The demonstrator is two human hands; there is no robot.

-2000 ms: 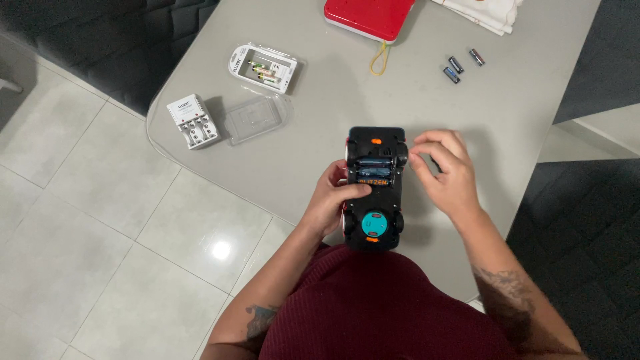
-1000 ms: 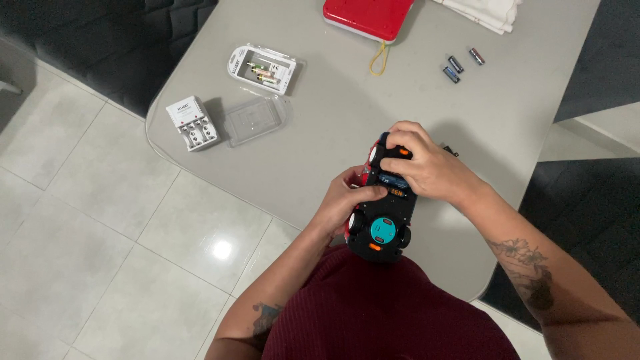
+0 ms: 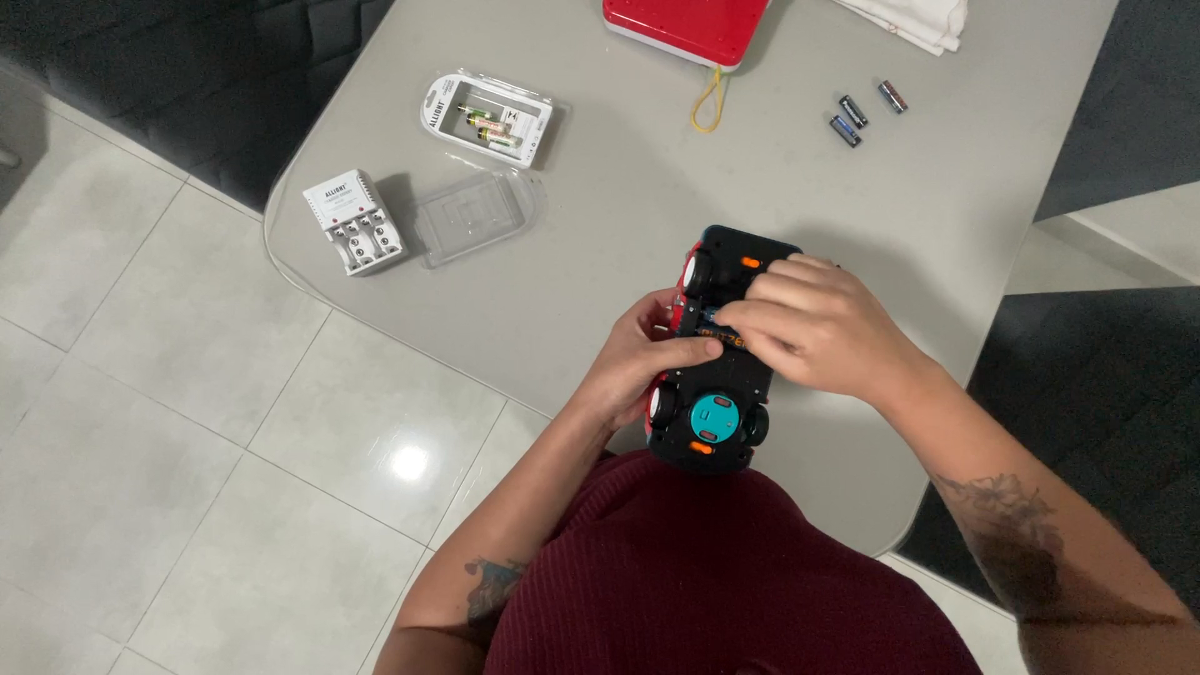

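A toy car [image 3: 712,375] is held upside down near the table's front edge, its black underside with a round teal plate facing up. My left hand [image 3: 647,361] grips its left side, thumb on the underside. The battery compartment shows batteries [image 3: 722,336] in it, partly covered by my right hand [image 3: 811,323]. The fingertips of that hand are at the compartment, its other fingers curled over the car's right side; whether they pinch a battery is hidden. Three loose batteries [image 3: 848,111] lie beyond, at the table's upper right.
On the table's left are a white battery charger [image 3: 352,223], a clear plastic cover [image 3: 473,220] and a white package [image 3: 487,117] with several batteries. A red case [image 3: 689,23] with a yellow cord lies at the top, beside a white cloth [image 3: 923,19]. The table edge [image 3: 403,361] runs along the left.
My right hand was apart from the car two seconds ago, then came over its upper end. Now its fingertips are lower, at the battery compartment. The car has tilted a little in my left hand.
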